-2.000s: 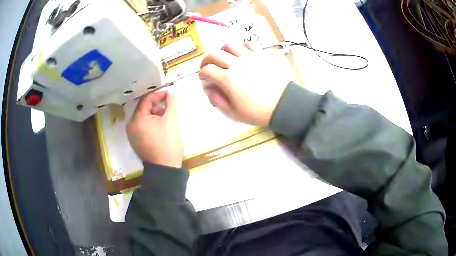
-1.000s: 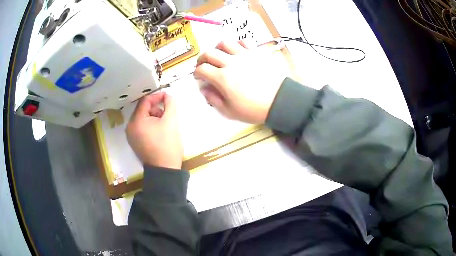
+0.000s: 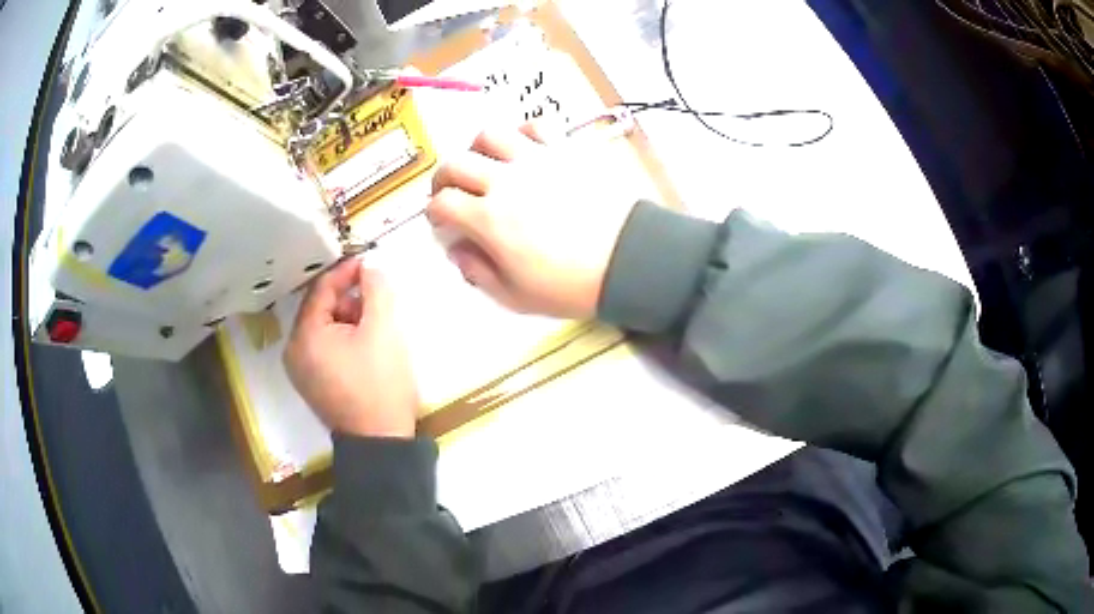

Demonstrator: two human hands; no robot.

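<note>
My right hand [image 3: 522, 228] is closed around a thin metal tool [image 3: 402, 223], tweezers or snips. Its tip points at the small metal parts beside the needle area [image 3: 342, 228] of the white sewing machine head [image 3: 198, 222]. Its back end shows beyond my knuckles, by the black cord [image 3: 768, 114]. My left hand [image 3: 350, 348] is below the machine head, thumb and forefinger pinched together close to the tool's tip. Any thread between these fingers is too fine to see. The needle itself cannot be made out.
White paper [image 3: 480, 330] with handwriting and yellow-brown tape edging [image 3: 516, 386] lies under my hands. A yellow plate [image 3: 372, 150] and a pink stick [image 3: 438, 83] are beside the needle area. The machine head with its red button [image 3: 64, 324] bounds the left side.
The camera view has shifted, so the machine, paper and cord appear farther left, with the machine head lower. Both hands keep nearly the same pose and place beside the needle area.
</note>
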